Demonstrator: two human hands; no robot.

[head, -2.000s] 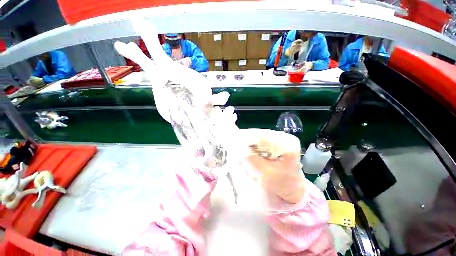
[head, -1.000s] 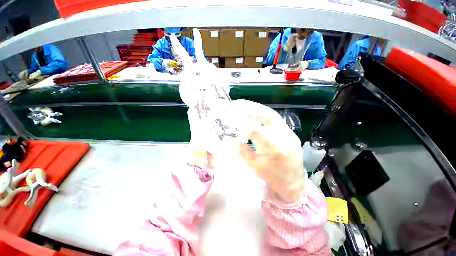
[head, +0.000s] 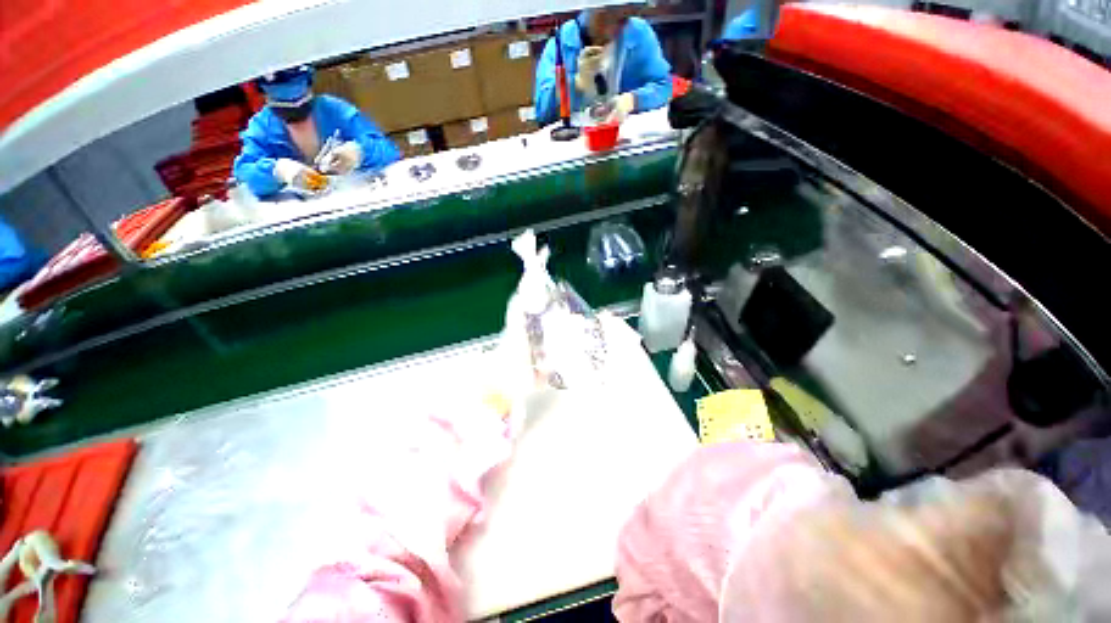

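The white figure (head: 554, 335) with a clear, silvery middle stands tilted over the far edge of the white work sheet, washed out by glare. My left hand (head: 497, 408) holds its lower left side; the fingers are nearly lost in the glare, with a pink sleeve below. My right hand (head: 962, 548) is at the lower right, blurred and cut off by the bottom edge, apart from the figure. Its fingers and anything in them cannot be made out.
Red tray (head: 73, 499) with white figure parts at left. Dark green conveyor (head: 317, 329) beyond the sheet carries a clear shell (head: 615, 250). At right are a white bottle (head: 665, 314), small bottle (head: 684, 365), yellow card (head: 735, 417) and black box-shaped device (head: 786, 316). Blue-clad workers sit opposite.
The view has turned to the right and tilted. My right hand has left the figure and moved to the lower right. My left hand still holds the figure, now lower in view.
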